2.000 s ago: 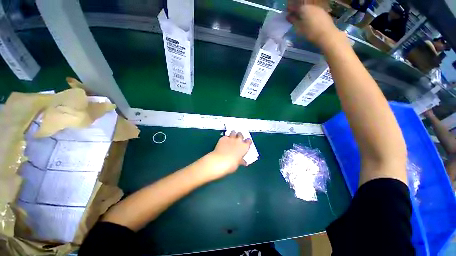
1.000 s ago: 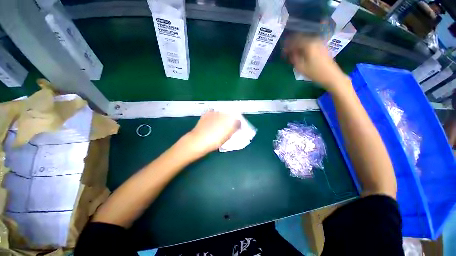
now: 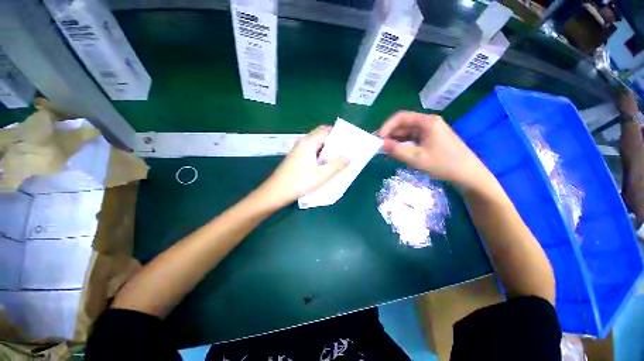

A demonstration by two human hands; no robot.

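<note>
My left hand [image 3: 308,166] holds white folded leaflets [image 3: 351,153] above the middle of the bench, thumb on top. More white leaflet shows below the palm, at the bench; I cannot tell if it is in the same stack. My right hand [image 3: 422,146] is at the upper right corner of the held leaflet, thumb and fingertips close together at its edge. Whether they grip it is unclear. A glittering heap of small clear packets [image 3: 413,209] lies on the bench below my right hand.
Upright white cartons [image 3: 255,53] stand on the green conveyor [image 3: 191,63] beyond the metal rail [image 3: 212,144]. A brown-papered box of leaflet bundles [image 3: 53,233] is at left, beside a post. A thin pale ring [image 3: 186,175] lies on the bench. A blue tote [image 3: 565,211] with packets is at right. Another person's arm shows far right.
My right hand has come back from the cartons to the leaflet. My left hand has raised the leaflet off the bench. The view has shifted slightly.
</note>
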